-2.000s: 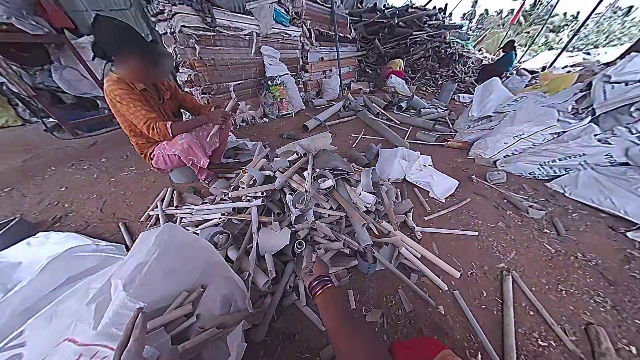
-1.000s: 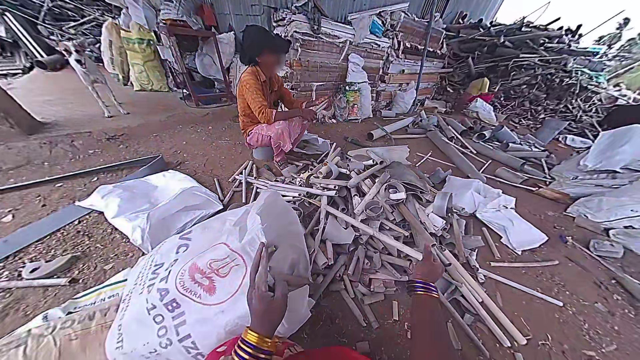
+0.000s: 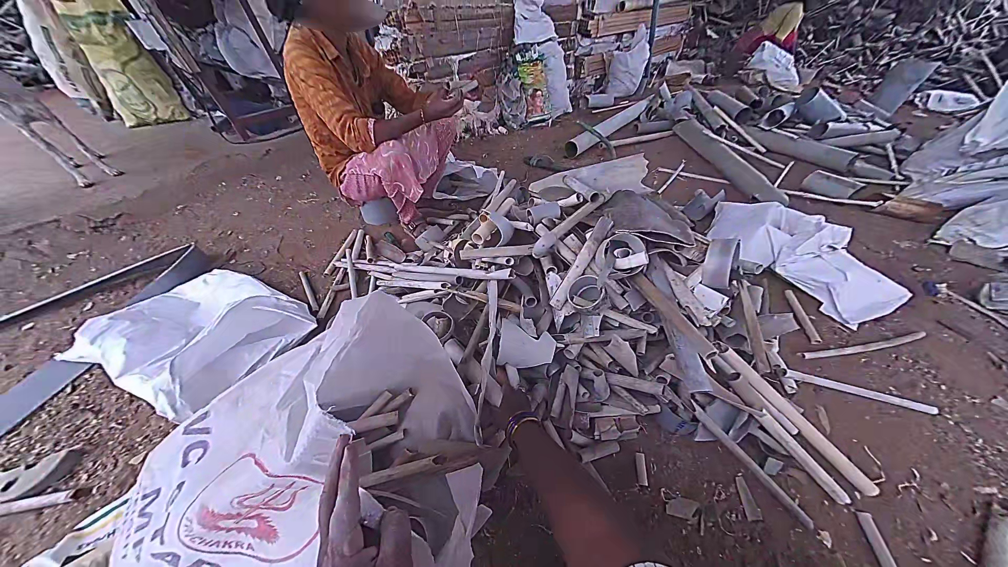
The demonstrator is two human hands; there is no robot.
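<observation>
A heap of scrap plastic pipe pieces (image 3: 583,315) lies on the ground ahead. My right hand (image 3: 510,402), with bangles at the wrist, reaches into the near edge of the heap; its fingers are partly hidden, so its grip cannot be told. A white woven sack (image 3: 244,457) with printing stands at the lower left, its mouth open, with cut pipe pieces (image 3: 386,425) inside. My left hand (image 3: 362,512) is at the sack's near rim, fingers pointing up; whether it pinches the sack is unclear.
A person (image 3: 370,118) in an orange shirt sits behind the heap. A white sheet (image 3: 811,252) lies right of it, another white sack (image 3: 189,331) at left. Larger grey pipes (image 3: 732,157) lie behind. Long thin pipes (image 3: 795,425) stick out at right.
My right hand has moved from the right part of the heap to its near edge beside the sack. My left hand is lower, at the sack's mouth.
</observation>
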